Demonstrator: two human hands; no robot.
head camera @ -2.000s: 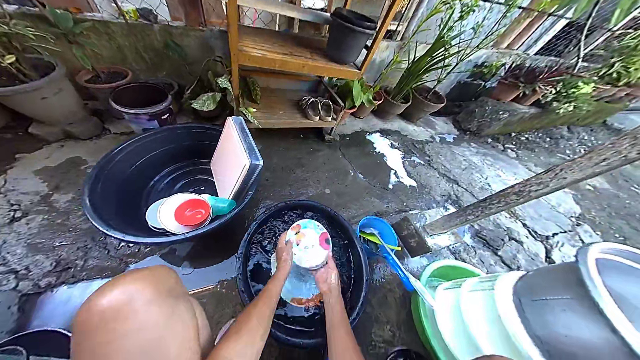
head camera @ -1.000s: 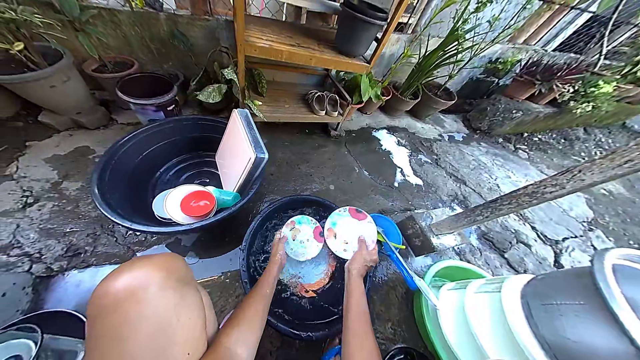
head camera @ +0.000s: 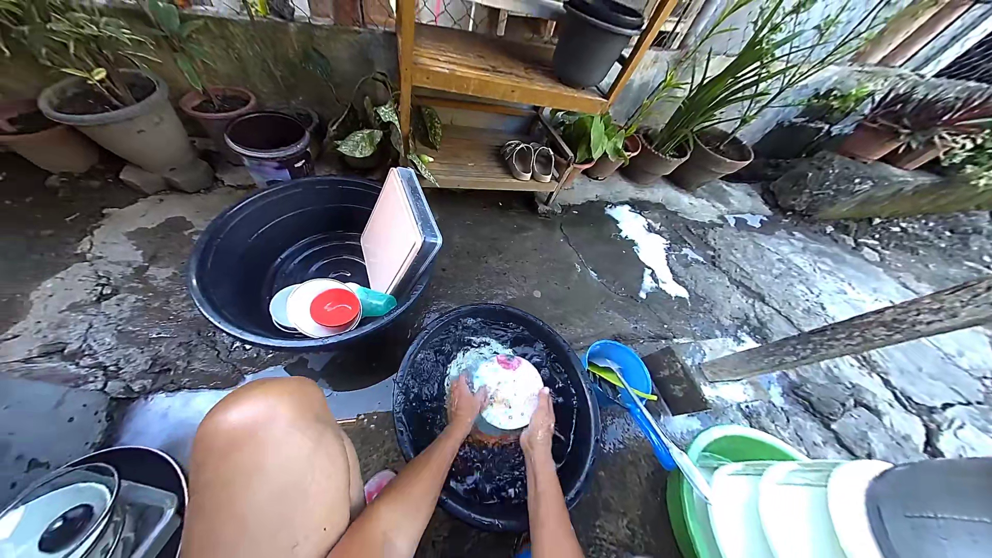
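Note:
Both of my hands are over a black plastic basin (head camera: 580, 465) of water. A round white plate with a pink flower pattern (head camera: 511, 391) is between them at the water's surface. My right hand (head camera: 540, 422) holds the plate's right edge. On its left side, my left hand (head camera: 466, 401) is partly in splashing water; a second plate seems to lie beneath, blurred by the splash, and I cannot tell which one this hand grips. Something orange shows under the water below the plates.
A larger black basin (head camera: 232, 310) at the left holds lids, a red round lid (head camera: 335, 308) and a pink rectangular lid or board (head camera: 391, 232). A blue dipper (head camera: 620, 368) stands right of my basin. Green tub (head camera: 682, 496), wooden pole (head camera: 852, 333), glass lid (head camera: 58, 515) and wooden shelf (head camera: 496, 74) surround the spot.
A second ago my hands held two patterned plates apart, side by side above the water. Now they are closer together, the plates overlap low in the basin, and water splashes at the left.

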